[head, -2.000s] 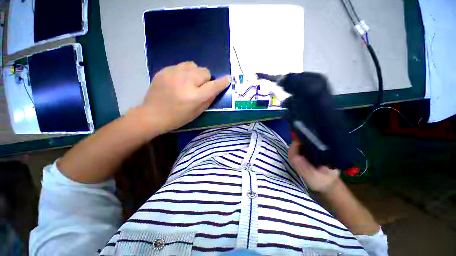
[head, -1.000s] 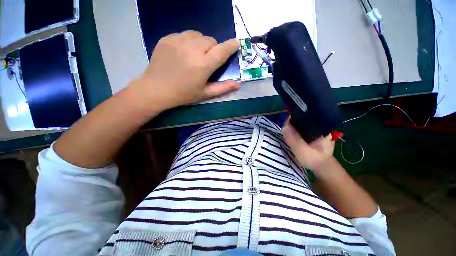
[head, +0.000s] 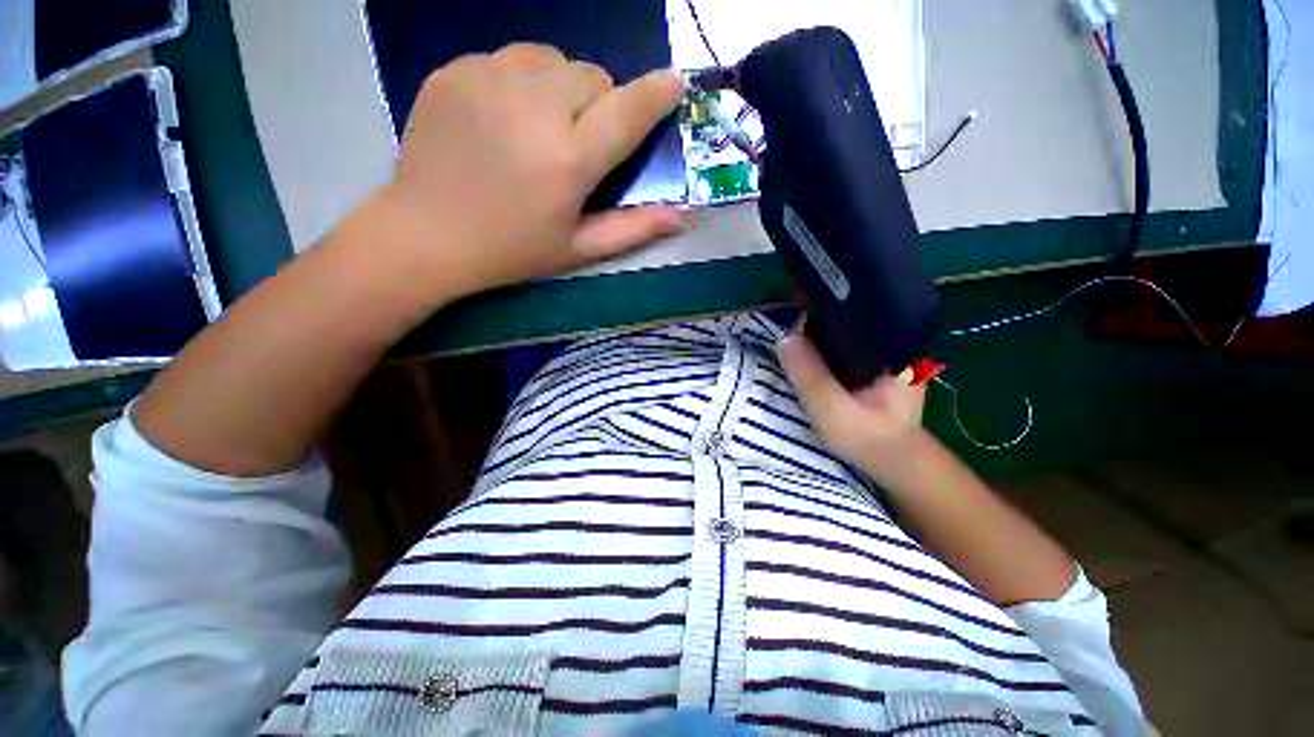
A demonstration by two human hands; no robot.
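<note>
A tablet assembly (head: 504,26) lies on the beige mat, dark half at left and white half at right, its far part cut off by the picture's edge. My left hand (head: 504,173) rests over the dark half, index fingertip at the small circuit board parts (head: 725,180) by the dark-white boundary. Whether that fingertip pins something small cannot be told. My right hand (head: 857,410) holds the black soldering gun (head: 843,202) from below. The gun's tip is at the board beside my left index fingertip. Solder wire (head: 1066,305) loops from the gun's rear.
Two more tablet assemblies (head: 108,238) lie at the left on the green bench (head: 252,187). A thick black cable (head: 1131,159) with a white connector lies on the mat at right. A white sheet (head: 1291,173) is at the far right edge.
The gun's tip has come onto the board beside my left index fingertip. My left thumb has spread away from the index finger. The tablet and bench sit higher in the picture.
</note>
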